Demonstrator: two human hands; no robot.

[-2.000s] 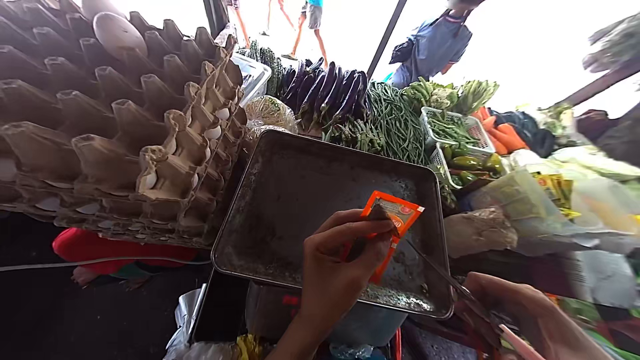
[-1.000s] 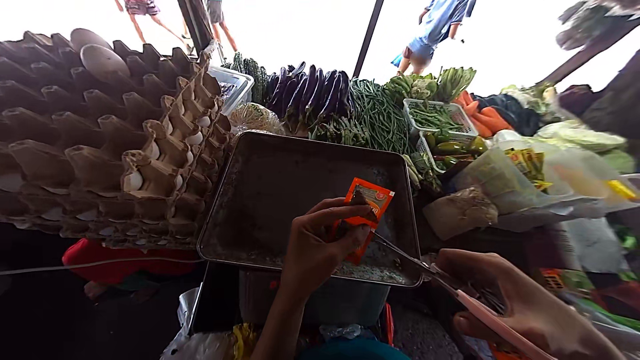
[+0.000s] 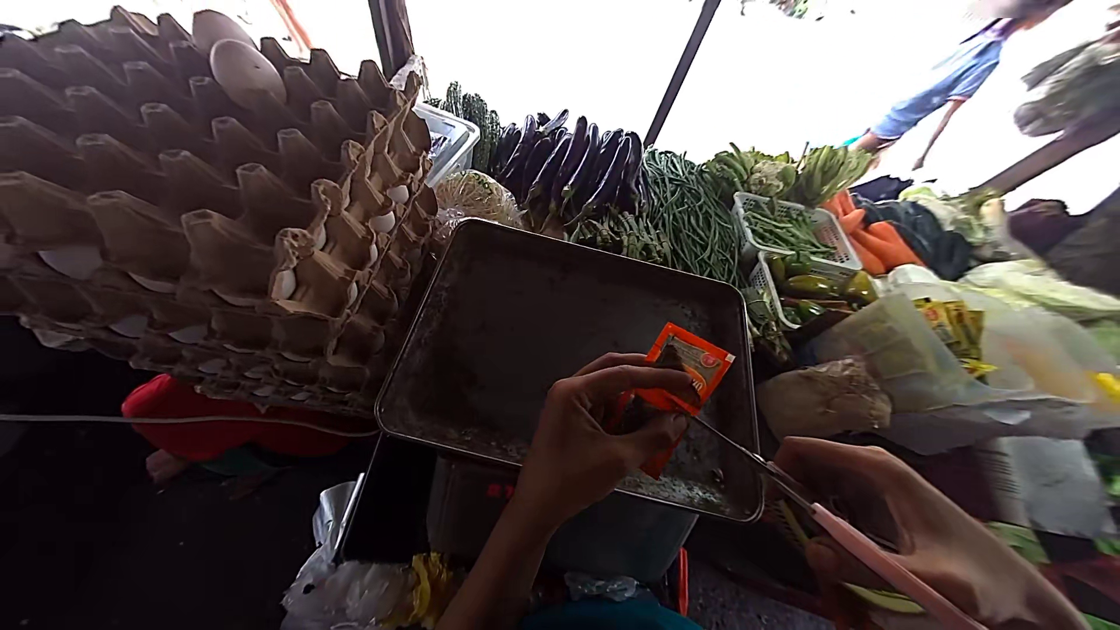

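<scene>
Over the right part of a dark metal tray [image 3: 525,324], my left hand [image 3: 604,420] pinches orange sachets [image 3: 700,359] between thumb and fingers. My right hand [image 3: 910,516] grips a pair of scissors [image 3: 875,551] with pink handles, low at the right. The scissor blades reach leftward over the tray's edge to the sachets, just beside my left fingertips. Whether the blades are cutting through the sachets cannot be told. The tray rests on a scale [image 3: 490,490] with a lit display, partly hidden by my left forearm.
Stacked egg cartons [image 3: 219,210] stand left of the tray, with eggs on top. Behind it lie eggplants [image 3: 577,166], long beans [image 3: 691,210] and a white basket [image 3: 840,245] of green pods. A wrapped brown package [image 3: 831,394] is at the right. Plastic bags [image 3: 341,586] lie below. A person [image 3: 945,87] is beyond.
Both hands stay at the sachets, with the scissors held against or near them. The person in blue beyond the stall has shifted to the right in view since one second ago.
</scene>
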